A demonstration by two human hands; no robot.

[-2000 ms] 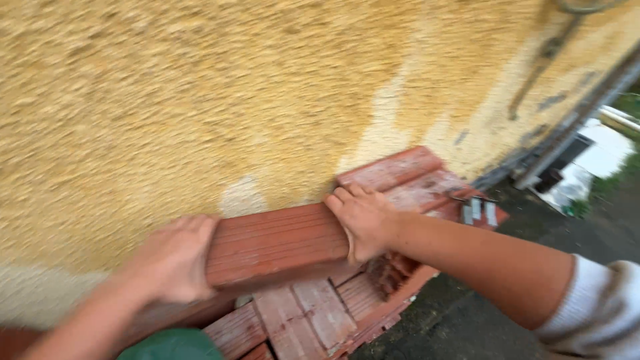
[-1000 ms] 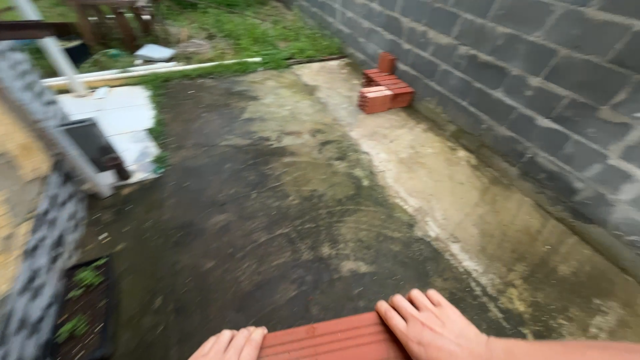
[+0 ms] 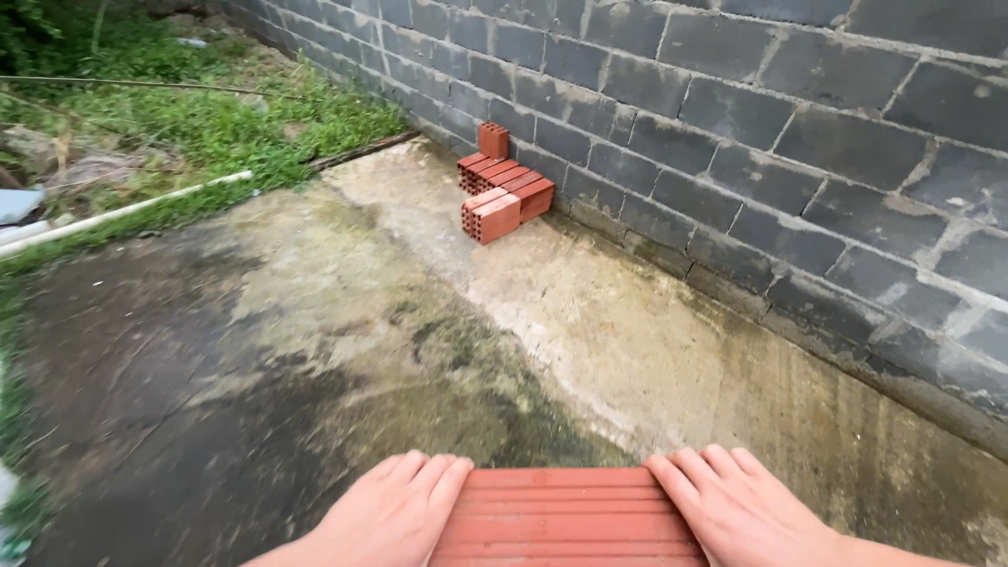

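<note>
A ribbed red clay brick (image 3: 568,516) is held between both hands at the bottom centre of the head view. My left hand (image 3: 386,512) grips its left end and my right hand (image 3: 748,504) its right end, fingers over the top edges. What lies under the brick is out of sight. Farther off, several hollow clay bricks (image 3: 535,197) lie side by side on the concrete against the block wall. One brick (image 3: 494,140) rises above the far end of this group, and paler-topped bricks (image 3: 496,216) sit at its near side.
A grey concrete block wall (image 3: 724,118) runs along the right. Damp, mossy concrete paving (image 3: 354,339) stretches ahead. At the left, a white pipe (image 3: 134,211) lies along the grass edge (image 3: 331,142), with a thin pole (image 3: 157,83) across the grass beyond.
Two seconds ago my hands held the brick over a brick stack beside a yellow wall. The view has since swung away to the paving and block wall; both hands still hold the brick.
</note>
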